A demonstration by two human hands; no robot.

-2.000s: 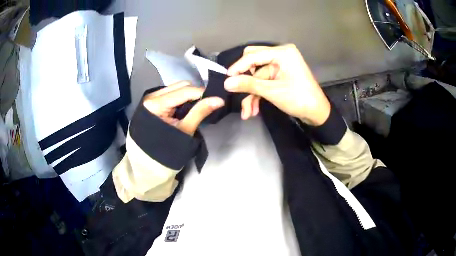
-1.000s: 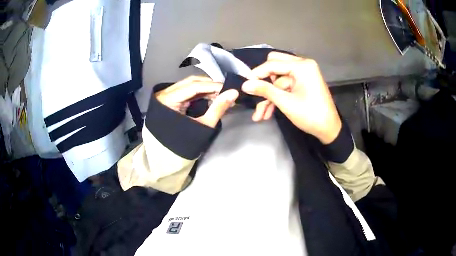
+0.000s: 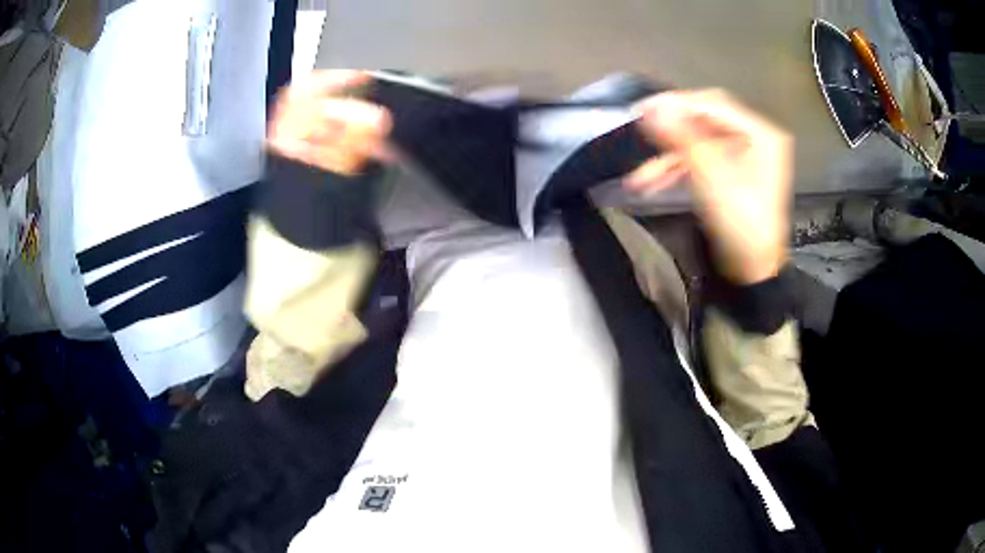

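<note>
A dark band [image 3: 459, 146] with white cloth attached is stretched between my hands over the table's near edge. My left hand [image 3: 329, 124] holds its left end and my right hand [image 3: 713, 157] holds its right end. Both hands are motion-blurred. White cloth [image 3: 583, 119] shows behind and below the dark strip, and a pale corner hangs at the middle. The fingertips' exact hold is too blurred to tell.
The grey table cover [image 3: 605, 43] lies beyond my hands. Stacked white panels [image 3: 140, 130] with dark edge and stripes hang over the left side. An iron [image 3: 853, 86] with an orange handle stands at the far right.
My hands have moved apart, left hand to the left and right hand to the right. The cloth bunched between them is now spread out wide.
</note>
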